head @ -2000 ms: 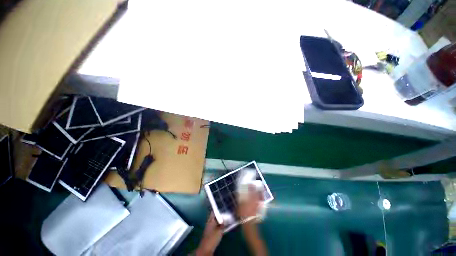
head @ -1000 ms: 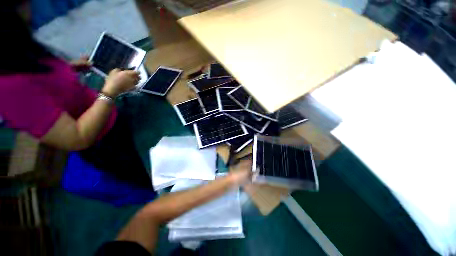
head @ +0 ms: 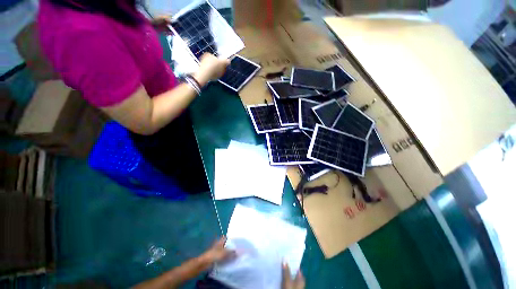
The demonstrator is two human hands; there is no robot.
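Note:
White sleeves [head: 260, 240] lie at the bottom centre, in front of me. My left hand [head: 218, 254] is at their left edge, thumb and fingers on the top sleeve. My right hand [head: 292, 277] is at their lower right edge, partly cut off by the picture's rim. Both hands hold the white sleeve by its sides; whether a panel is inside cannot be seen. More white sleeves [head: 244, 172] lie just beyond. A pile of small solar panels [head: 339, 149] lies on flattened cardboard [head: 334, 226], with dark cables [head: 311, 189] at its near edge.
A coworker in a pink top [head: 107, 56] stands at the left, holding a panel [head: 198, 28]; another panel [head: 239, 73] lies beside. A large cardboard sheet [head: 418, 79] is at upper right, a white shelf [head: 498, 209] at right. A blue basket [head: 116, 155] and cartons [head: 54, 115] are at left.
The panel held out over the cardboard is out of my hand, and a panel lies on top of the pile there. Both my hands are now at the near white sleeves. The view has shifted.

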